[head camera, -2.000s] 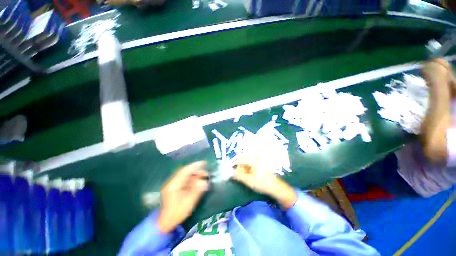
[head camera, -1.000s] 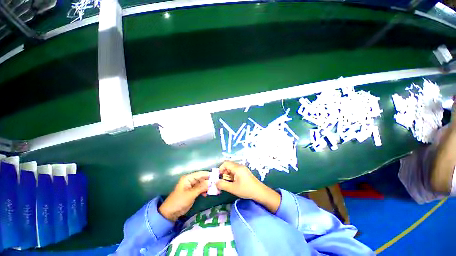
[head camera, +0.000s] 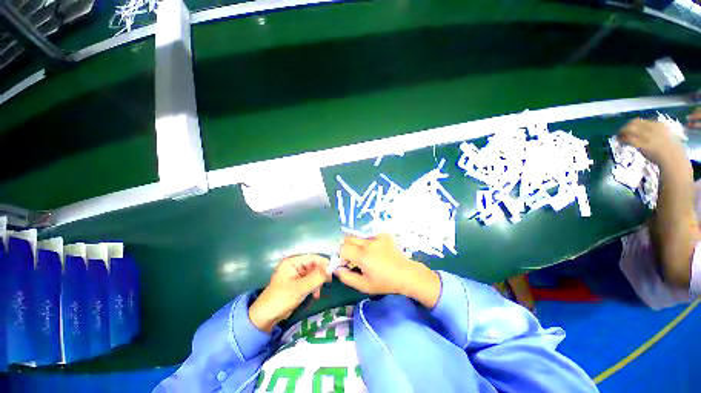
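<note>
My left hand (head camera: 292, 289) and my right hand (head camera: 378, 265) meet low in the centre, close to my body. Both hold a small white strip (head camera: 333, 265) between the fingertips; most of it is hidden by the fingers. A loose heap of narrow white strips (head camera: 419, 215) lies just beyond my right hand. A second heap of small white pieces (head camera: 526, 165) lies further right. A white carton (head camera: 286, 192) lies against the edge rail, beyond my hands.
Blue cartons (head camera: 77, 307) stand in a leaning row at far left. A white divider bar (head camera: 177, 100) crosses the green belt (head camera: 369, 84). The pale edge rail (head camera: 400, 144) borders the work surface. At right, another person's arm (head camera: 670, 199) reaches over a third heap (head camera: 634, 169).
My hands stay together; less of the white piece shows between them than a second ago. The other person's hand has come over the far-right heap. A small white box has shifted on the belt at upper right.
</note>
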